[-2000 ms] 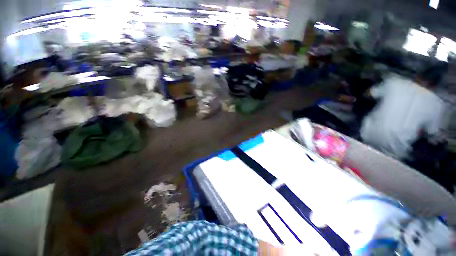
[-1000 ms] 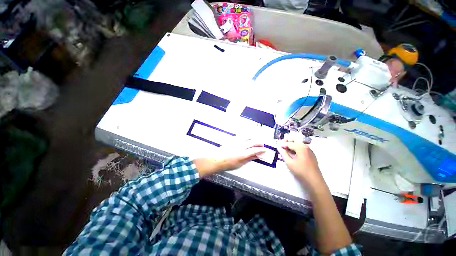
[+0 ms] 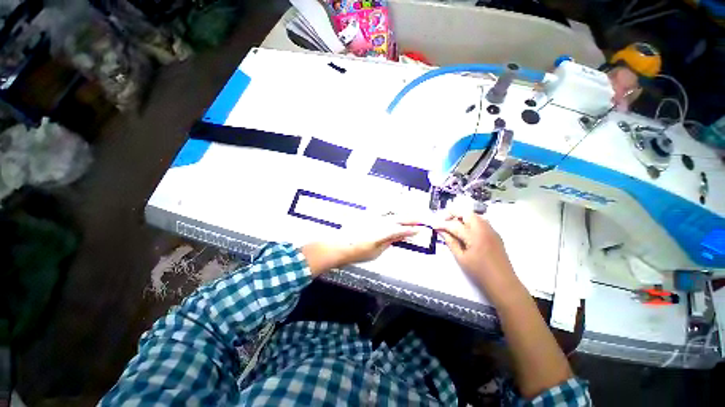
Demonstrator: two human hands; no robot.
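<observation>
A white strip with a dark outline [image 3: 434, 241] lies on the table just in front of the needle. My left hand [image 3: 362, 248] lies over its left part, fingertips on it. My right hand [image 3: 477, 242] has thumb and fingertips together at its right end, close below the presser foot [image 3: 440, 196]. What the right fingertips pinch is too small to tell. Another dark-outlined white strip [image 3: 296, 203] lies to the left. Dark fabric pieces [image 3: 327, 151] lie in a row left of the needle, with a long dark strip [image 3: 246, 137] over the blue patch.
The sewing machine [image 3: 588, 195] stands at the right, with a curved blue tube [image 3: 445, 70] behind the needle. An orange-handled tool [image 3: 658, 296] lies far right. White strips [image 3: 568, 270] hang over the front edge. A pink patterned packet [image 3: 364, 30] is behind the table.
The view has swung down and right from the floor to the machine, then shifted slightly. Over the last second my hands stay near the needle; the right fingertips have moved slightly over the strip's end.
</observation>
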